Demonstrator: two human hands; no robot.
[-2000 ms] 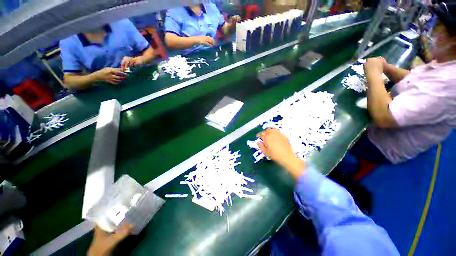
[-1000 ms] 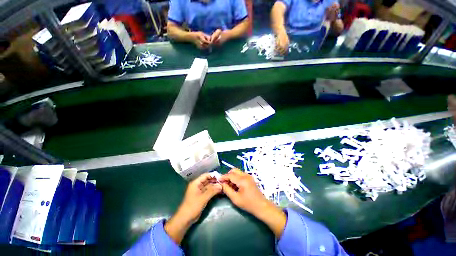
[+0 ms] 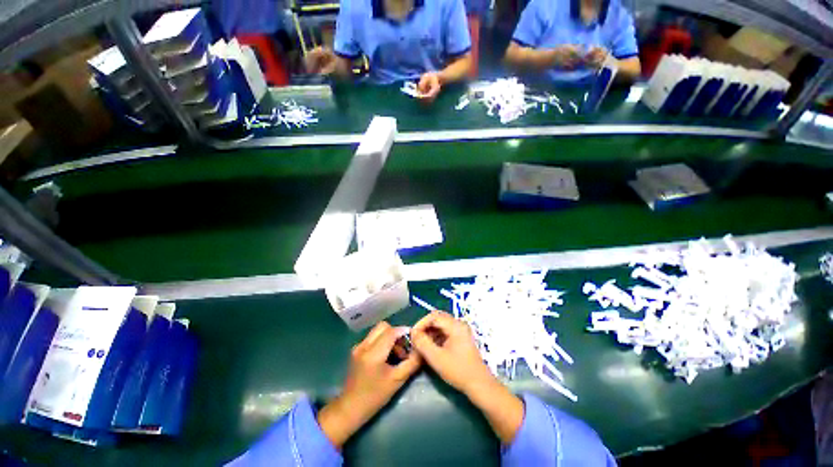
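Note:
My left hand (image 3: 372, 367) and my right hand (image 3: 454, 352) meet at the fingertips over the bench, just in front of an open white carton (image 3: 373, 306). A small white piece shows faintly between the fingertips; most of it is hidden by the fingers. The open carton stands at the near end of the long white bar (image 3: 352, 196), and small white things show inside it. The near pile of narrow white pieces (image 3: 511, 319) lies just right of my right hand. The larger main pile (image 3: 708, 306) lies farther right.
Stacked blue-and-white cartons (image 3: 87, 360) lean at the left bench edge. On the green belt (image 3: 475, 214), one flat carton (image 3: 406, 228) touches the bar and two others (image 3: 539, 183) lie farther right. A pale guide rail (image 3: 566, 260) runs between bench and belt. Two people in blue shirts work opposite.
My left hand has let go of the carton it held two seconds ago, and my right hand has left the main pile to join it. A flat carton has moved left against the bar.

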